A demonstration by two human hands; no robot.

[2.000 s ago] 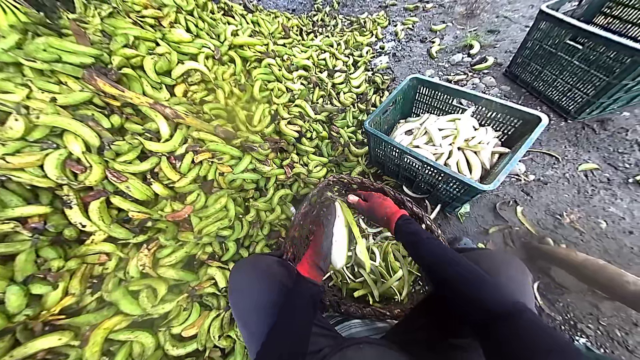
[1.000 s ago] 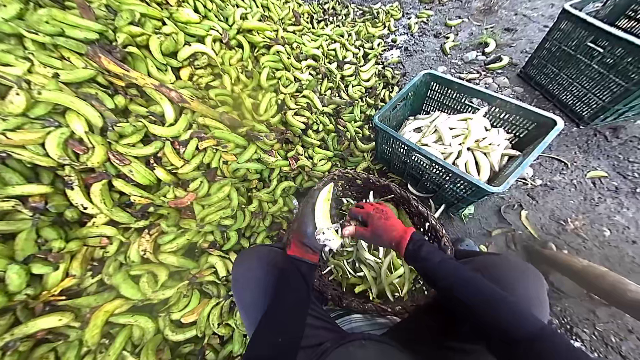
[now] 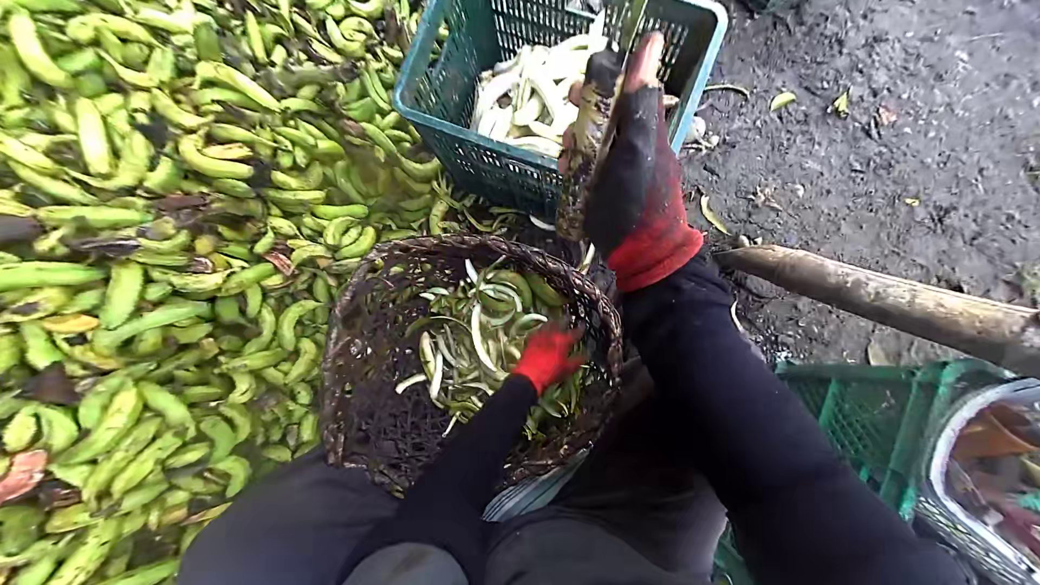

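My left hand (image 3: 549, 356), in a red glove and blurred, reaches into the right part of a woven basket (image 3: 345, 357) on my lap, over green and pale peels (image 3: 479, 333). Whether its fingers hold anything is unclear. Higher up, my right hand (image 3: 638, 166), in a dark soiled glove with a red cuff and a bare fingertip, is closed around a slender, dirty object (image 3: 581, 175) with a thin blade-like part pointing up; its kind is uncertain. It is over the near right side of a green plastic crate (image 3: 496, 158) that holds peeled bananas or plantains (image 3: 532, 93).
A large heap of green bananas or plantains (image 3: 211, 162) covers the ground at left. A wooden pole (image 3: 877, 296) lies at right across dark, damp soil (image 3: 837, 162). Below it are another green crate (image 3: 869, 406) and a round, pale-rimmed container (image 3: 942, 455).
My right hand has moved from the basket out toward the crate. My left hand, which held a peeled fruit above the basket, is now down among the peels without that fruit visible. The view has shifted.
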